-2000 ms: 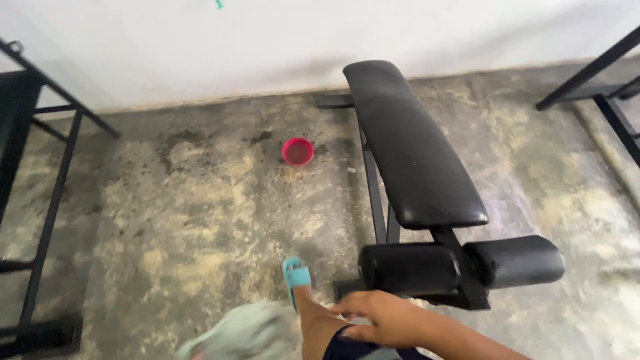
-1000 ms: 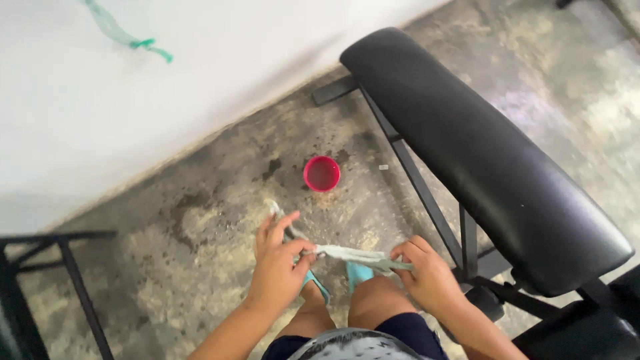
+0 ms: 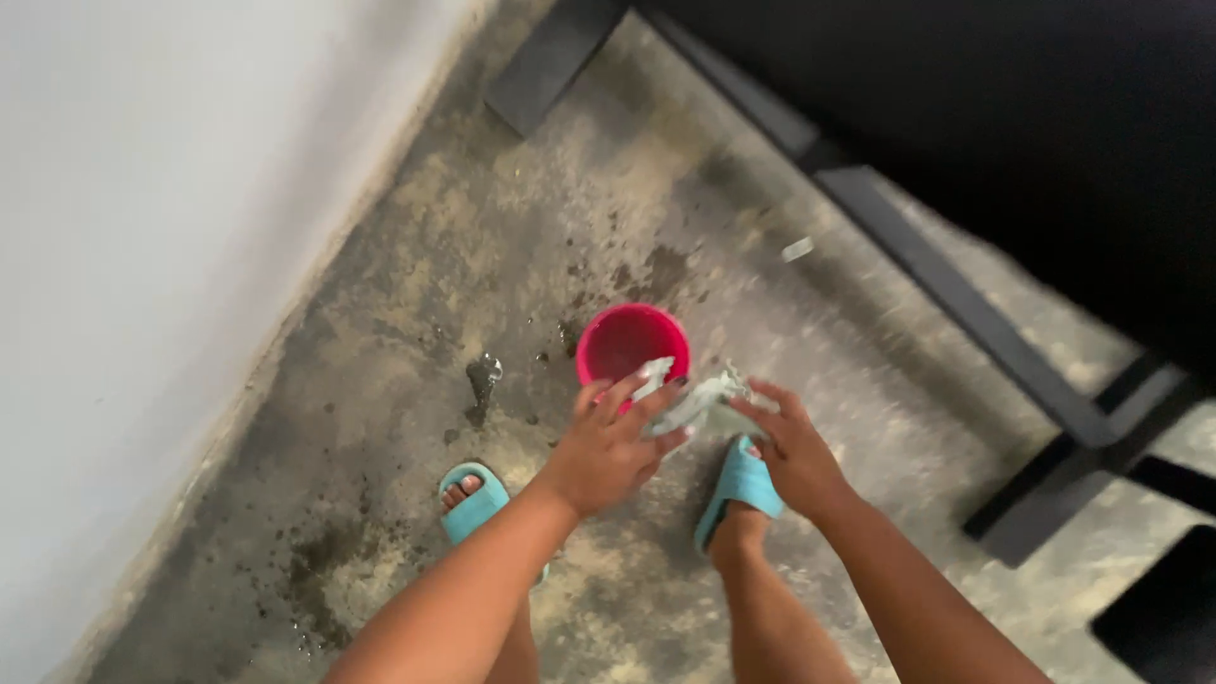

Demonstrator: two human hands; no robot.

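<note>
A pale grey-green cloth hangs bunched between my two hands, just over the near right rim of a round pink-red tub on the floor. The tub holds dark liquid. My left hand reaches over the tub's near edge with its fingers spread and blurred, against the cloth's left end; its grip cannot be made out. At the cloth's right end, my right hand pinches it between thumb and fingers.
Wet spots mark the concrete floor around the tub. My feet in turquoise slides stand either side, nearer me. A black padded bench with a metal frame is at the right, a white wall at the left. A small pale scrap lies beyond the tub.
Both hands, with the cloth between them, have come to the tub's near rim; a second ago they stretched the cloth out nearer my body. The view has moved closer to the floor.
</note>
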